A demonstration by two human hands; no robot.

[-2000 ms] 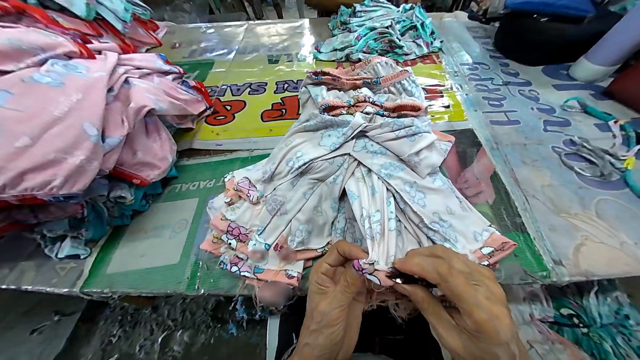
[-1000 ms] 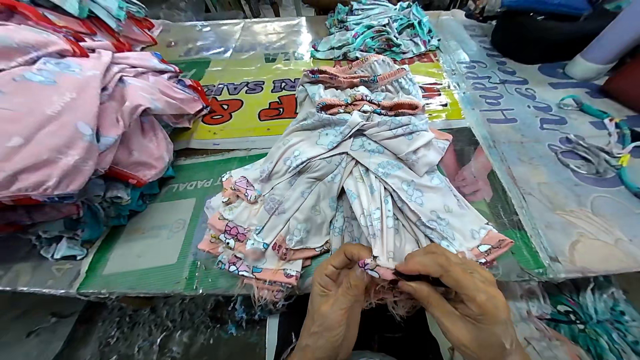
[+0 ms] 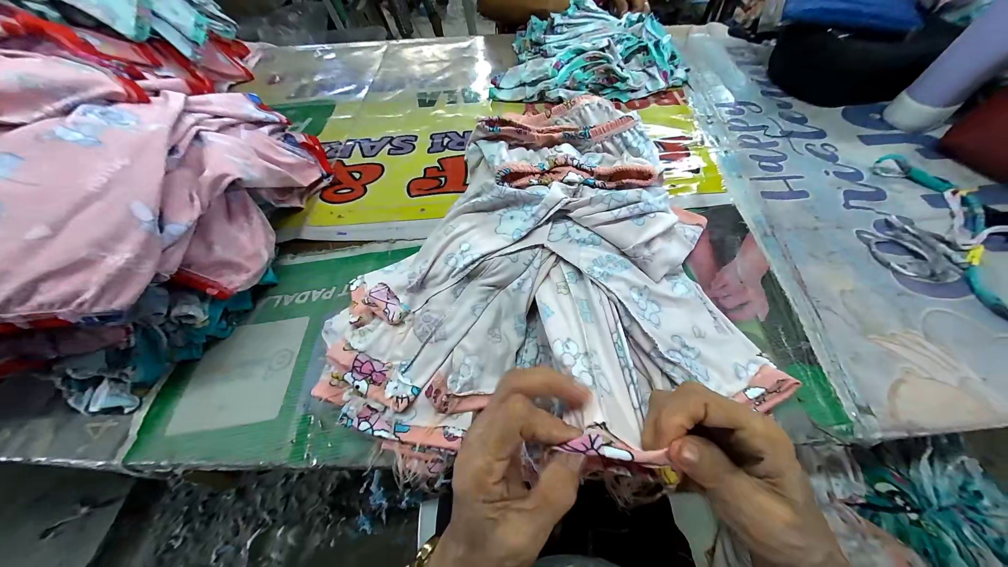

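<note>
Light printed trousers with peach elastic waistbands (image 3: 543, 252) lie stacked on the table, their cuffs toward me. My left hand (image 3: 520, 465) pinches the peach printed cuff (image 3: 602, 447) of one leg at the table's front edge. At the cuff's other end my right hand (image 3: 732, 465) grips it between thumb and fingers, so the hem is stretched between both hands. Frayed threads hang beneath the cuff. Whether my right palm hides a small tool cannot be seen.
A tall pile of pink garments with red trim (image 3: 87, 213) stands at the left. Teal printed garments (image 3: 591, 51) lie at the back. Grey-handled scissors (image 3: 906, 248) and a teal cord (image 3: 976, 276) rest at the right. More teal cloth (image 3: 937, 504) is below the table edge.
My hands have moved a little apart along the cuff, and more of the hem now shows between them. A dark thing at my right fingertips earlier is no longer visible.
</note>
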